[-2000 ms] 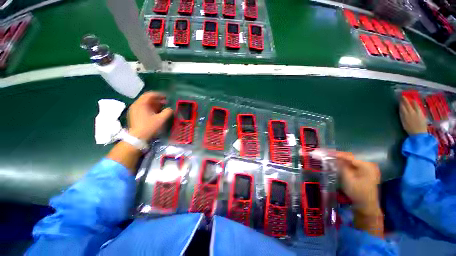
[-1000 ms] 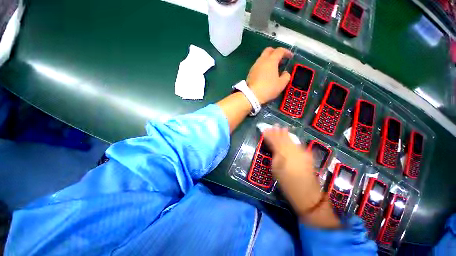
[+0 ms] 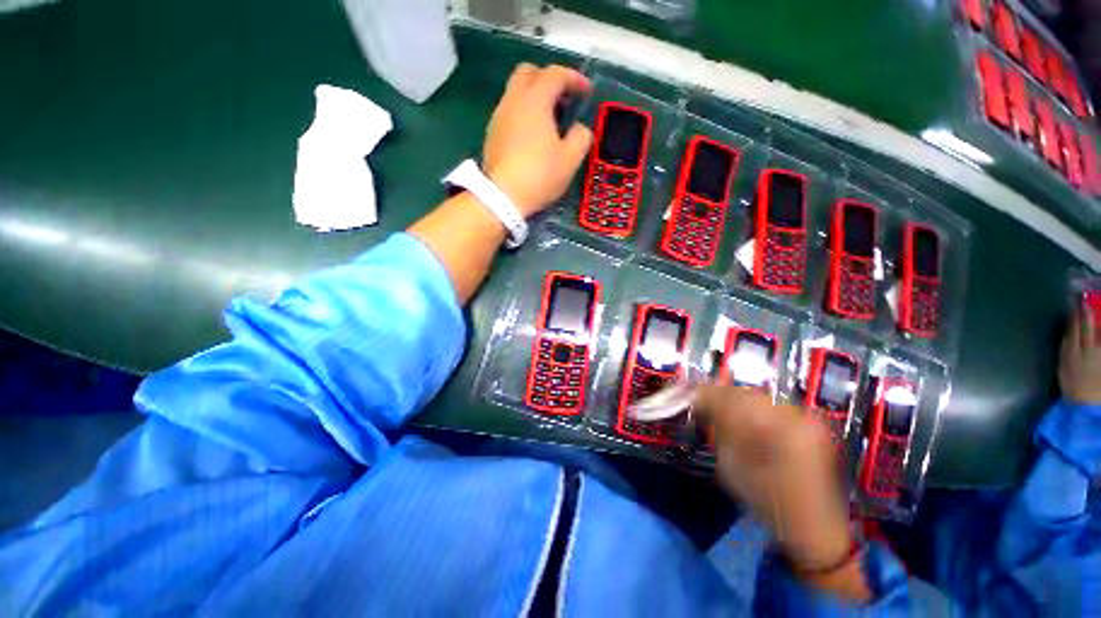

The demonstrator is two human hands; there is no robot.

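A clear blister tray (image 3: 507, 350) lies in front of me, holding red-and-black keypad phones (image 3: 563, 344) in two rows, screens up. My left hand (image 3: 531, 143) is at the tray's far left corner, beside the top-left phone, fingers bent at the edge; its fingertips are partly hidden. My right hand (image 3: 767, 453) is blurred over the near row, pinching a folded white wiping cloth (image 3: 663, 403) against the lower keys of the second phone from the left. It partly hides the middle phone of that row.
A white crumpled wipe (image 3: 338, 159) lies left of the tray. A white bottle (image 3: 407, 46), cut off at the top, stands by the pale rail (image 3: 773, 97). Another tray of red phones (image 3: 1026, 97) is beyond the rail. Another person's hand (image 3: 1082, 353) and blue sleeve show at right.
My right hand with the cloth has moved from the near row's leftmost phone to the second one, uncovering the first. The view has shifted; my left hand stays at the tray's corner.
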